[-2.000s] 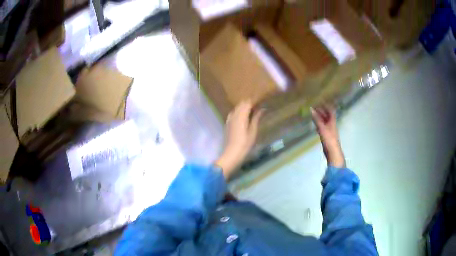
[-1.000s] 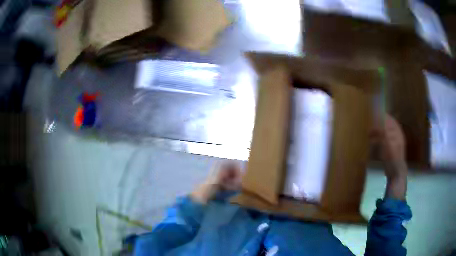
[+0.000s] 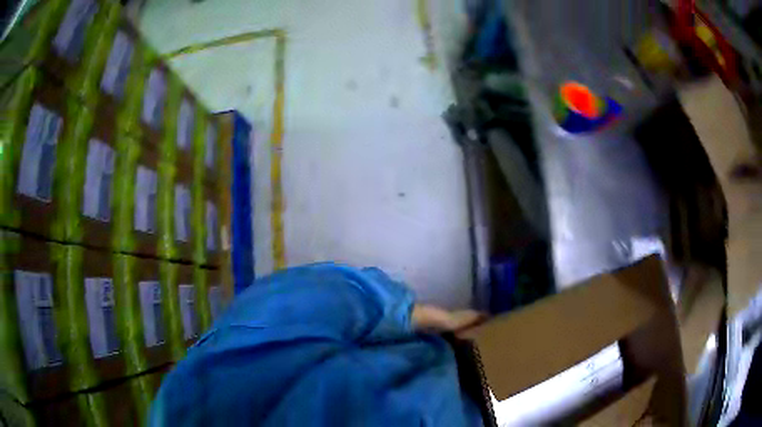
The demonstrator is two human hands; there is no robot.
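An open brown shipping carton (image 3: 560, 334) is at the lower right, tilted in view and cut off by the bottom edge. White inner boxes (image 3: 568, 392) show between its raised flaps. My left hand (image 3: 447, 318) reaches out of a blue sleeve and grips the carton's near left corner; its fingertips are partly hidden by the carton. My right hand is not in view.
Stacked finished cartons (image 3: 125, 175) with green tape and white labels stand at the left, beside a blue edge (image 3: 241, 200). The grey bench (image 3: 585, 192) holds a blue and orange tape gun (image 3: 585, 108) and brown cardboard (image 3: 727, 142). Yellow lines (image 3: 279, 150) mark the floor.
The view has swung left from the bench to the floor and stacked cartons. The open carton, lifted between both hands a second ago, is now at the lower right. My right hand has left the picture.
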